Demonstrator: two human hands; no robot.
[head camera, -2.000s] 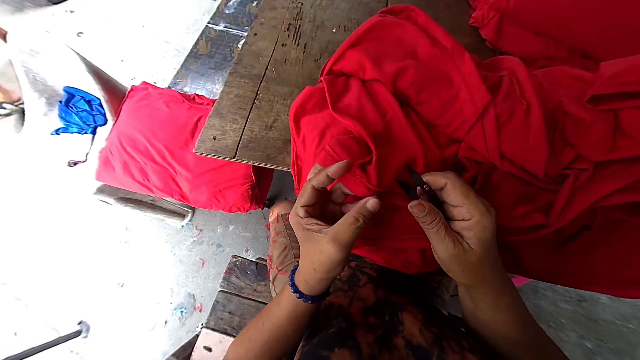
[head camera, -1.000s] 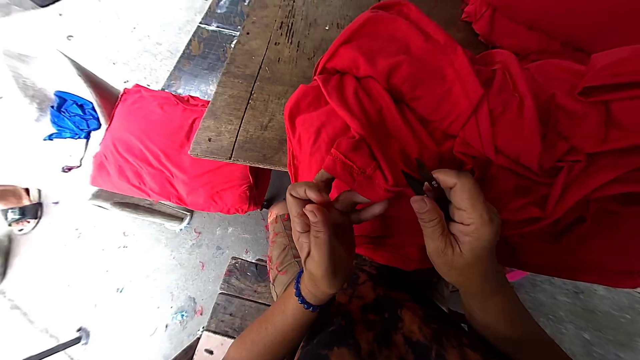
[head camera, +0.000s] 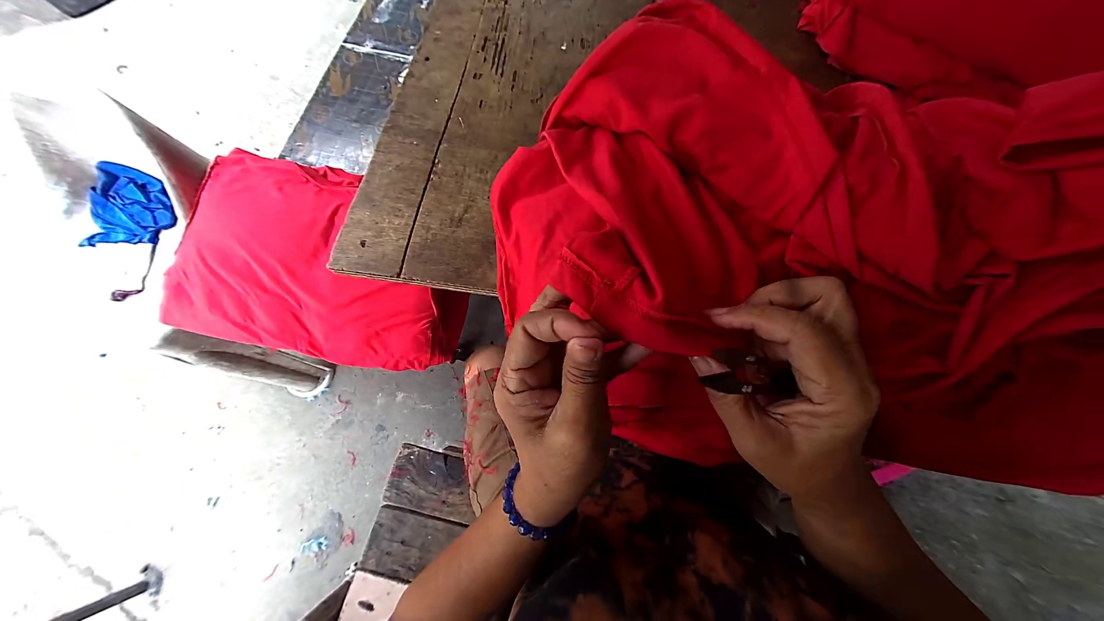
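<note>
Red knit fabric (head camera: 690, 198) with a stitched seam near its lower edge lies bunched over the wooden table and hangs toward my lap. My left hand (head camera: 556, 388), with a blue beaded bracelet at the wrist, pinches the fabric by the seamed edge. In my right hand (head camera: 793, 371) are small dark thread snips (head camera: 746, 377), held in the palm and fingers, while the thumb and forefinger are at the same edge of the cloth. Whether the forefinger grips the cloth is hard to tell.
The wooden table (head camera: 431, 172) has its corner to the left of the fabric. Beyond it a stack of folded red cloth (head camera: 285, 259) rests on a low support. A blue cloth (head camera: 129, 203) is at the far left. More red fabric (head camera: 966, 43) lies at upper right. A wooden bench (head camera: 423, 509) is below.
My right hand has moved closer to the seamed edge, its forefinger now reaching toward my left hand. A person's sandaled foot, seen at the left edge one second ago, is out of view.
</note>
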